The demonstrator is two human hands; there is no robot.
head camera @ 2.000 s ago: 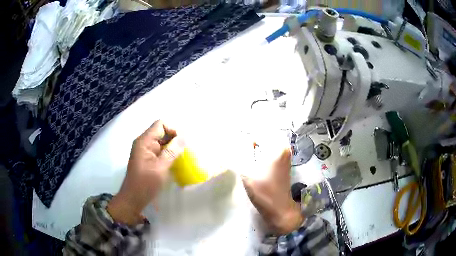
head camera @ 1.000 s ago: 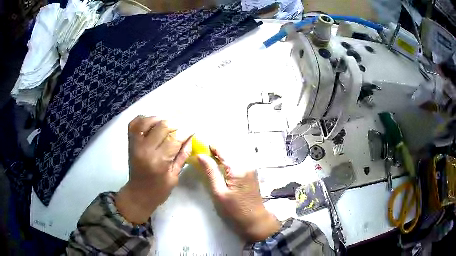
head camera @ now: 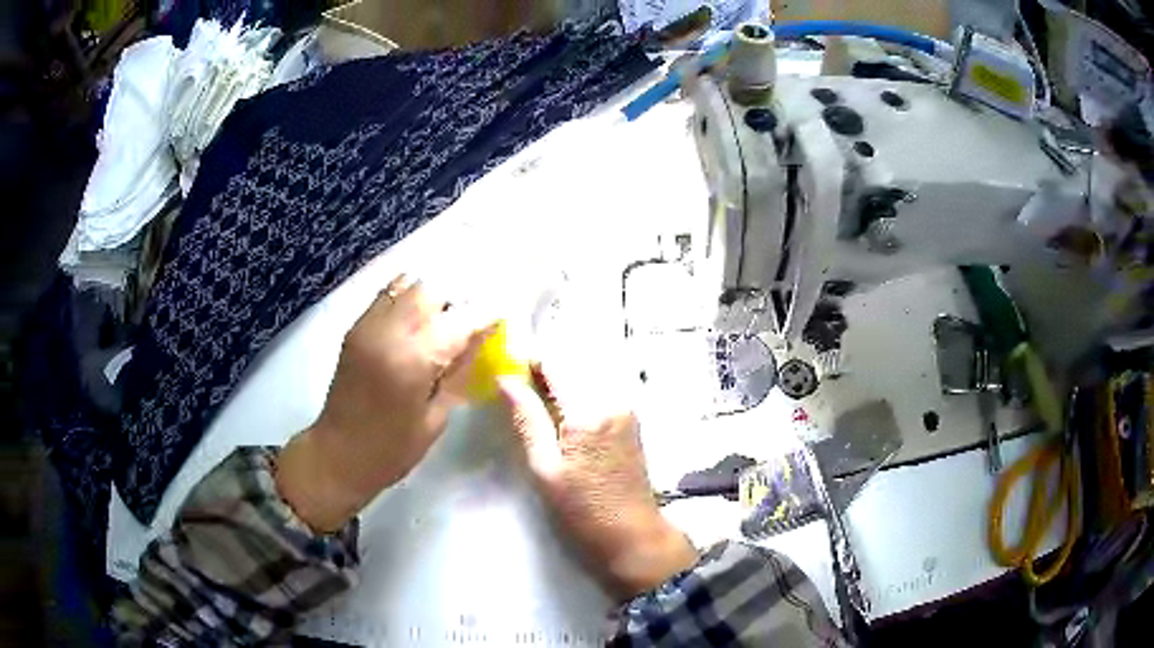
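Observation:
A bright yellow piece [head camera: 489, 365], maybe a roll of tape, is held between my two hands over the white table [head camera: 468, 557]. My left hand [head camera: 386, 386] grips it from the left with thumb and fingers. My right hand [head camera: 589, 481] pinches it from the right, thumb and fingers against its lower right side. The hands cover much of the piece, so its full shape is hidden. Both hands are left of the needle plate [head camera: 747, 367] of the white sewing machine [head camera: 936, 165].
Navy patterned cloth [head camera: 291, 190] lies left and behind, beside a white cloth bundle [head camera: 127, 177]. A blue hose [head camera: 835, 28] runs behind the machine. A small printed packet [head camera: 776, 494] and long metal piece [head camera: 838, 538] lie right of my right hand. Orange-handled scissors [head camera: 1031, 506] and a green handle [head camera: 993, 310] are further right.
My right hand came in from beside the machine to the yellow piece, which was in my left hand. Over the last second, the grip has stayed nearly the same, and the view has shifted slightly.

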